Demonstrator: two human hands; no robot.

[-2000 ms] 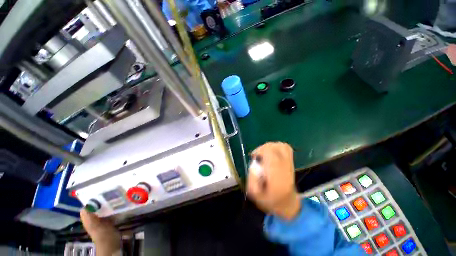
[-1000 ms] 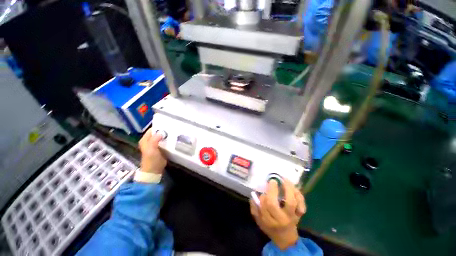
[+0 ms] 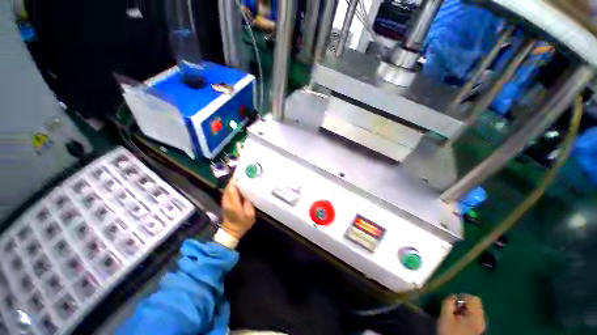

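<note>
The white-grey press point(image 3: 327, 229) stands in front of me, its upper plate point(image 3: 386, 98) low. The block under the plate point(image 3: 370, 131) hides the fixture. Two green buttons, left point(image 3: 253, 170) and right point(image 3: 410, 258), flank the red button point(image 3: 322, 212) and a display with red digits point(image 3: 365, 233). My left hand point(image 3: 237, 211) rests at the panel's left edge, below the green button, holding nothing visible. My right hand point(image 3: 461, 317), cut off by the bottom edge, is off the panel and closed around a small dark item, mostly hidden.
A white tray with a grid of pale, dark-centred cells point(image 3: 134, 163) lies at left. A blue-white control box point(image 3: 196, 98) stands behind it. A yellowish hose point(image 3: 524, 206) hangs right of the press, near a light-blue cylinder point(image 3: 472, 198) and black caps point(image 3: 488, 260). People in blue are behind.
The view has swung from the tray of coloured squares to the press. The upper block has come down over the fixture. Both hands have left the green buttons; the right moved down and right.
</note>
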